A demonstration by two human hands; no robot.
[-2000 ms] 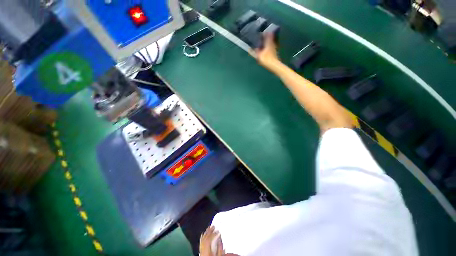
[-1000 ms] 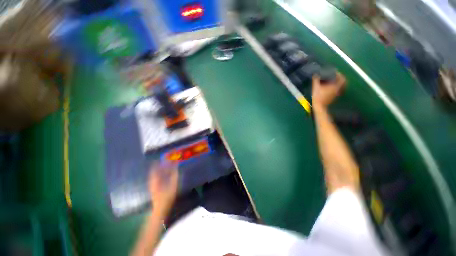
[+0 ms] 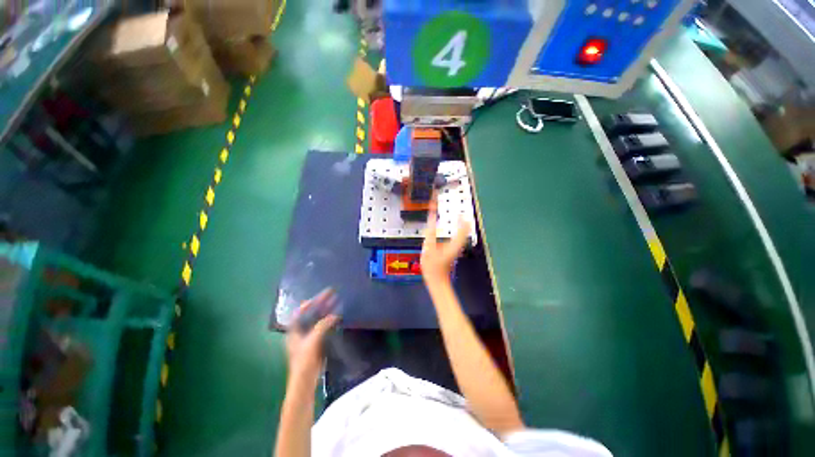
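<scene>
A dark plastic housing (image 3: 425, 170) stands upright in the orange fixture (image 3: 411, 198) on the holed plate (image 3: 382, 214), below the machine head (image 3: 500, 45). My right hand (image 3: 442, 250) is over the plate's front edge, fingers apart, with fingertips close to the fixture's front; I see nothing in it. My left hand (image 3: 310, 335) is blurred at the metal table's front left and grips a dark grey piece that looks like another housing (image 3: 315, 309). The red panel (image 3: 402, 264) with yellow arrows is partly hidden by my right hand.
The control box (image 3: 594, 49) hangs at the upper right. Several housings (image 3: 648, 165) lie on the green line bench (image 3: 554, 223) beyond a white line, with more blurred ones lower right. A phone (image 3: 552, 109) lies near the control box. A green rack (image 3: 98, 294) stands left.
The view has turned and the machine is now central. My right hand has moved from the housings on the line bench to the fixture. My left hand now shows a dark piece in it.
</scene>
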